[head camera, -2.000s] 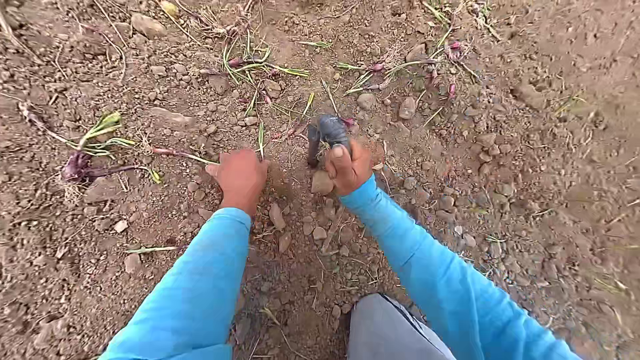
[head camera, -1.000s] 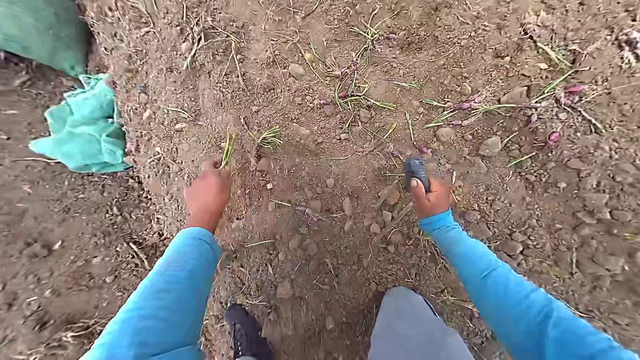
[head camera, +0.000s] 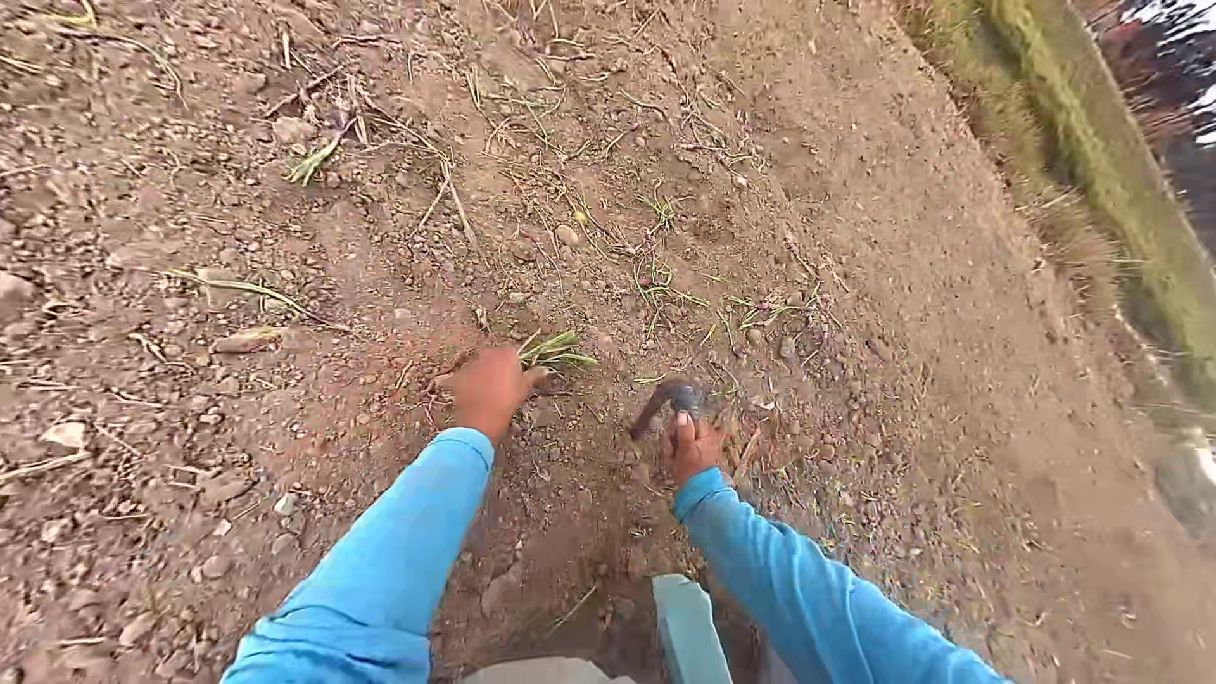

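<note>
My left hand (head camera: 489,388) is low over the soil, right beside a tuft of green onion leaves (head camera: 556,351); its fingertips are hidden, so a grip on the leaves cannot be told. My right hand (head camera: 693,448) is closed around the dark handle of a short curved-blade tool (head camera: 673,401), whose blade points left and down toward the ground. Beyond the right hand, small red onions with green tops (head camera: 774,309) lie on the soil. More thin onion plants (head camera: 655,275) are scattered further up.
Stones (head camera: 65,435) and dry stalks (head camera: 456,204) lie over the brown soil. Another green-leaved plant (head camera: 318,160) is at the upper left. A grassy strip (head camera: 1092,142) runs along the right edge. My trouser leg (head camera: 689,627) shows at the bottom.
The view has shifted strongly; the green sacks seen earlier at the left are out of view, and the grassy strip now shows. My right hand still holds the curved tool.
</note>
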